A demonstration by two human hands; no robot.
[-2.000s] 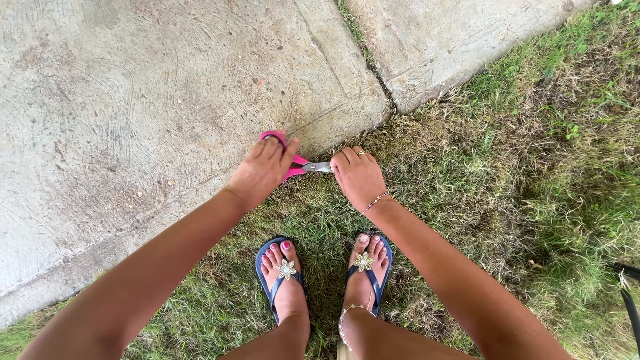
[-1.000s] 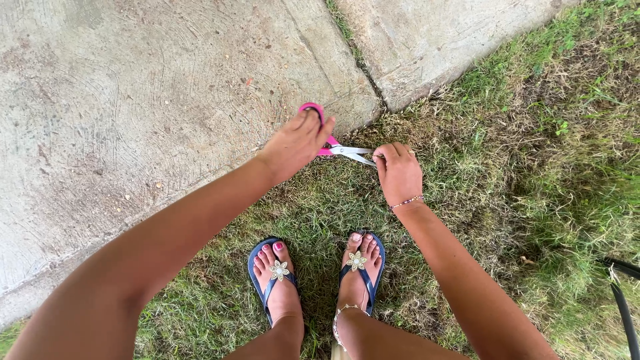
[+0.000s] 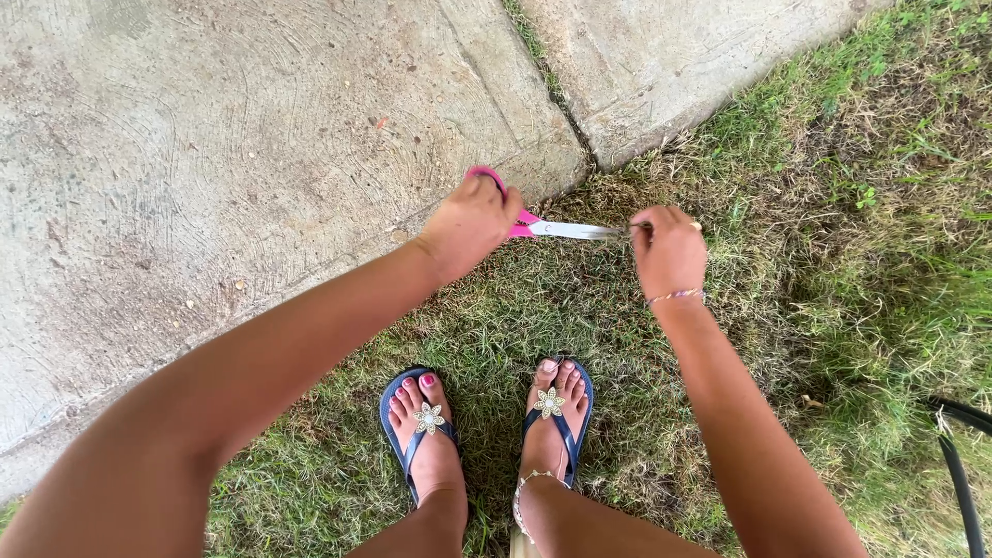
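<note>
My left hand (image 3: 474, 225) grips the pink handles of a pair of scissors (image 3: 572, 230), whose metal blades point right, nearly closed together. Just past the blade tips is my right hand (image 3: 671, 252), its thumb and fingertips pinched on something thin and dark, too small to name for certain. A beaded bracelet (image 3: 676, 295) circles the right wrist. Both hands are above the grass (image 3: 589, 310), close to the edge of the concrete.
Concrete slabs (image 3: 294, 124) with a grassy joint (image 3: 554, 85) fill the upper left. My feet, in blue flip-flops (image 3: 387, 418) with flower ornaments, stand on the grass below the hands. A black cable or hose (image 3: 961, 488) lies at the lower right.
The scissor blades, spread apart a second ago with the right fingers at their tips, are now nearly together. A small gap separates the right hand from the tips.
</note>
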